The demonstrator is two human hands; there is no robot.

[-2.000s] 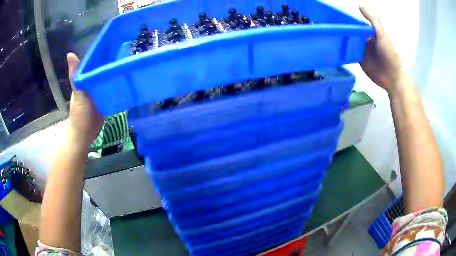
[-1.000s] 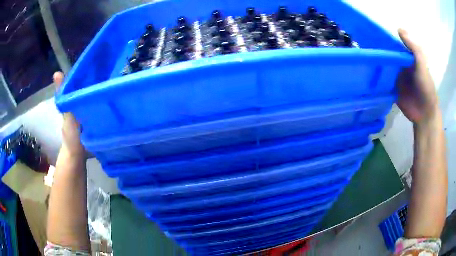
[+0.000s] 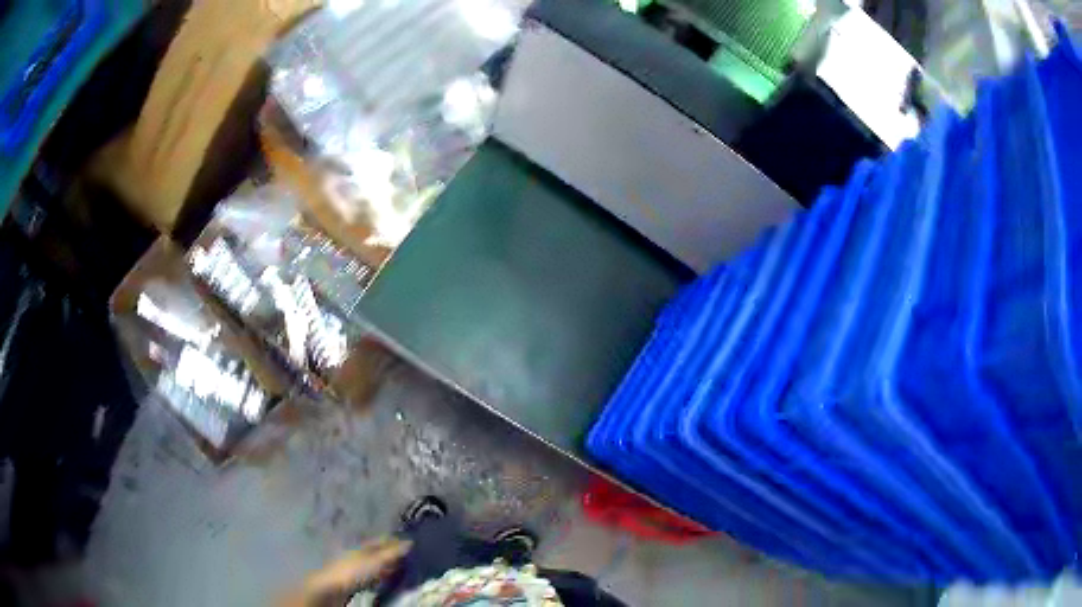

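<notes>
A tall stack of blue plastic trays (image 3: 831,379) stands on the green-topped bench (image 3: 510,296), filling the right side of the view and cut off by its edge. The inside of the top tray does not show. My left hand (image 3: 350,569) is low at the bottom edge, small and blurred, away from the stack; its finger state is unclear. A patterned sleeve shows beside it. My right hand is not in view.
A grey-white machine housing with a black top (image 3: 641,142) sits behind the stack. Clear plastic packaging (image 3: 392,71) and open cartons with shiny bagged items (image 3: 214,368) lie left. A red stool (image 3: 641,512) is under the bench edge, and my shoes are on the floor.
The view has swung left and down, so the stack now lies at the right. Both hands have left the top tray's sides; the right has gone out of view.
</notes>
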